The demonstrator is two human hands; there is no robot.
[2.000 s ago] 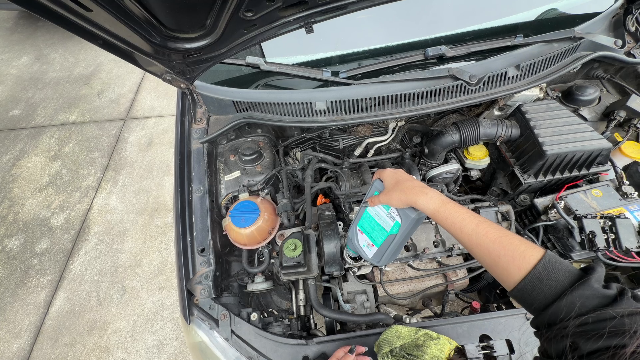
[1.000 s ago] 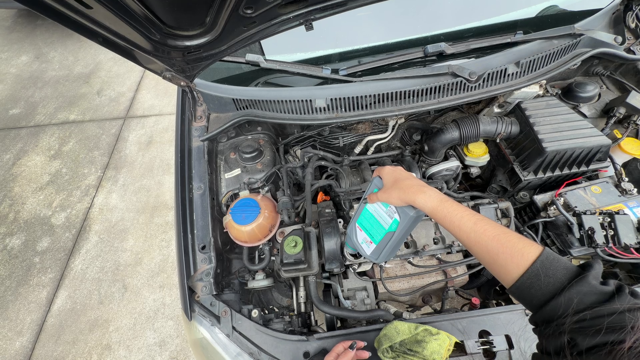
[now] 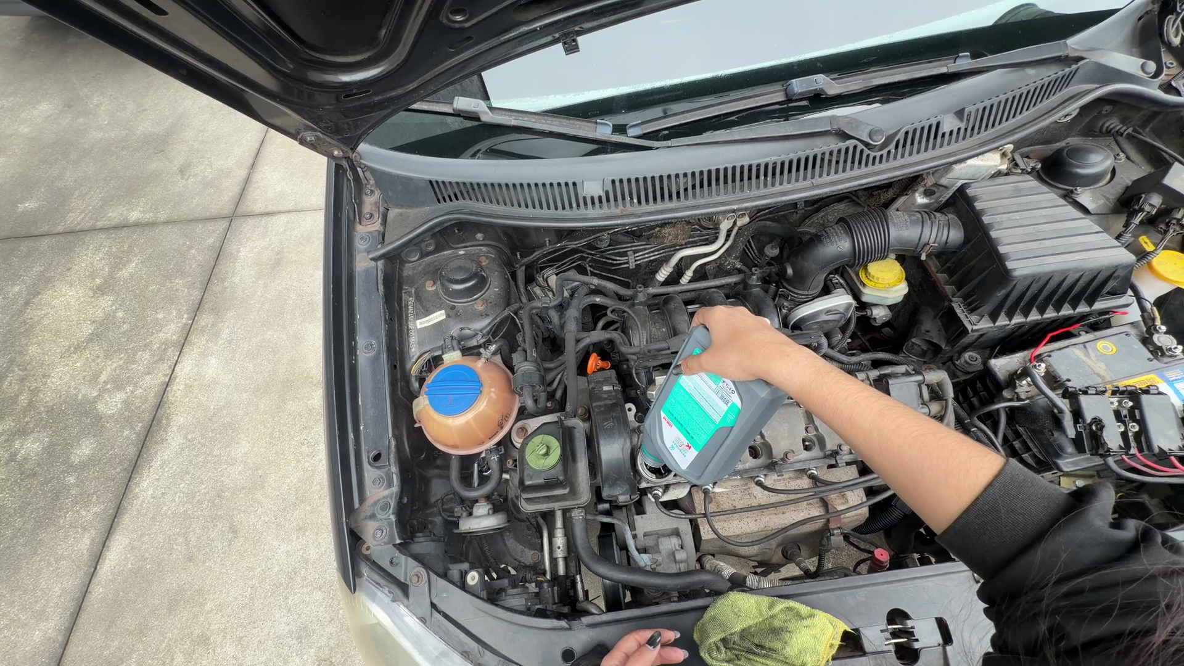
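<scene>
My right hand (image 3: pixel 735 344) grips the handle of a grey plastic oil bottle (image 3: pixel 708 416) with a teal label. The bottle is tipped down to the left, its neck at the round oil filler opening (image 3: pixel 655 468) of the engine. Whether liquid flows cannot be seen. At the bottom edge, only the fingers of my left hand (image 3: pixel 645 647) show, beside a yellow-green cloth (image 3: pixel 766 631) lying on the front panel; whether they hold anything is not clear.
An orange coolant tank (image 3: pixel 481 416) with a blue cap and a reservoir with a green cap (image 3: pixel 543 451) stand left of the engine. The orange dipstick handle (image 3: pixel 598 363) is close by. The air filter box (image 3: pixel 1041 245) and battery (image 3: pixel 1101 356) sit right, under the raised hood (image 3: pixel 314 55).
</scene>
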